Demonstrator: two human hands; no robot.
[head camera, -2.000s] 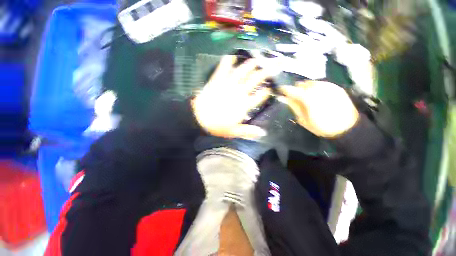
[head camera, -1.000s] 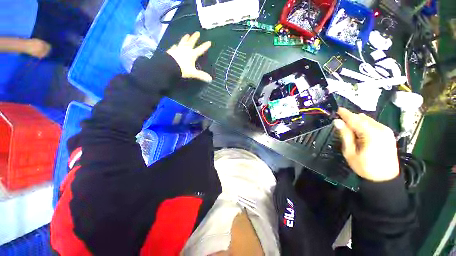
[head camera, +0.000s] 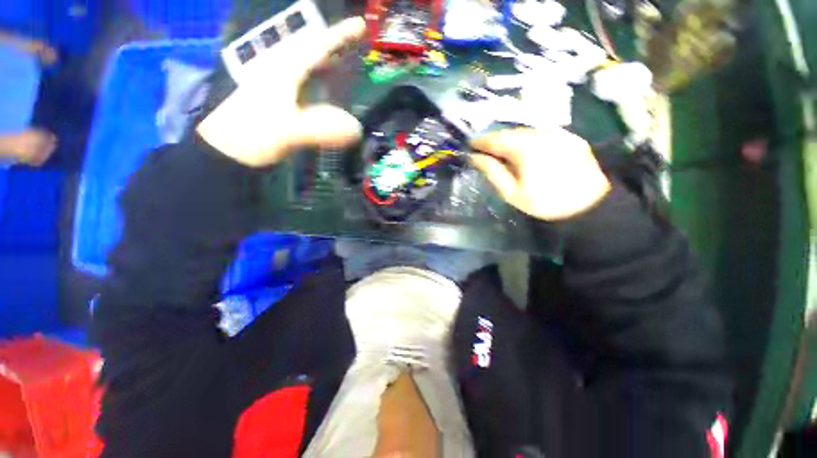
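Observation:
The black socket housing (head camera: 408, 199) lies open side up on the bench in front of me, blurred. A green-white circuit board (head camera: 391, 173) and red and yellow wires show inside it. My right hand (head camera: 546, 172) is at the housing's right edge, thumb and fingers pinched on that edge by the yellow wire's end. My left hand (head camera: 282, 112) is spread open and empty, left of the housing, over the bench near the white power strip (head camera: 271, 40).
A red parts tray (head camera: 405, 27) and a blue parts tray (head camera: 475, 22) stand at the back. White cables (head camera: 528, 94) lie behind right. Blue crates (head camera: 121, 152) and a red crate (head camera: 63, 394) are at left. Part of another person's arm (head camera: 27, 146) shows at far left.
The view has shifted, and the housing appears further left in it. My left hand has come closer to the housing from the left. My right hand remains at its right edge.

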